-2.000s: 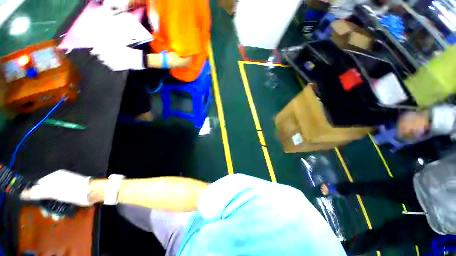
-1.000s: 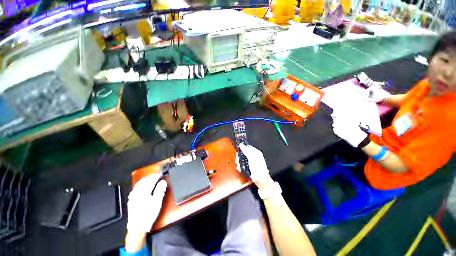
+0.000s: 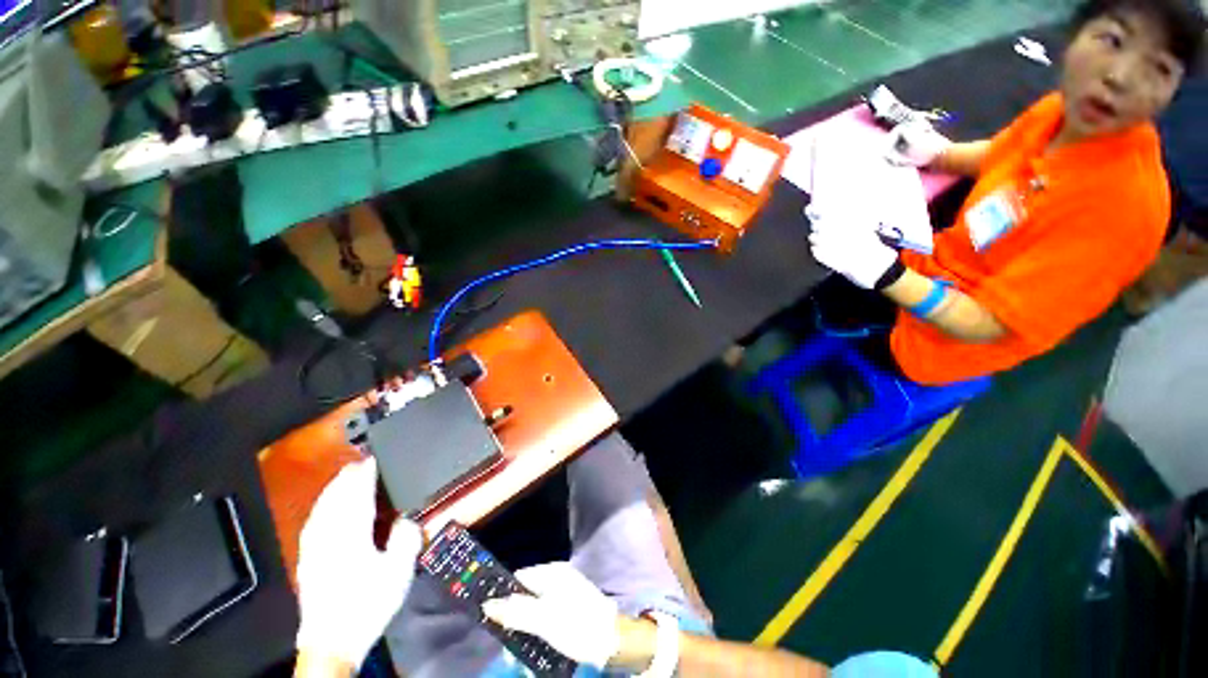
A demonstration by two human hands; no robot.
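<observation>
A flat dark set-top box (image 3: 435, 446) sits on the orange-brown test fixture board (image 3: 550, 384), against the connector block (image 3: 413, 389) at its far edge. My left hand (image 3: 347, 570), in a white glove, is at the left side of the box, fingers apart, holding nothing that I can see. My right hand (image 3: 563, 612), also gloved, holds the long black remote control (image 3: 464, 572) near the board's front edge, its far end close to my left thumb.
Two more set-top boxes (image 3: 194, 567) lie at left. A blue cable (image 3: 530, 262) curves to the orange-brown test box (image 3: 709, 172). A green stick (image 3: 680, 276) and AV plugs (image 3: 404, 282) lie behind. A person in orange sits at right, near a blue stool (image 3: 835, 397).
The view has swung back to the bench, then shifted right. My right hand has brought the remote from the board's right side to its front edge. My left hand stays beside the box.
</observation>
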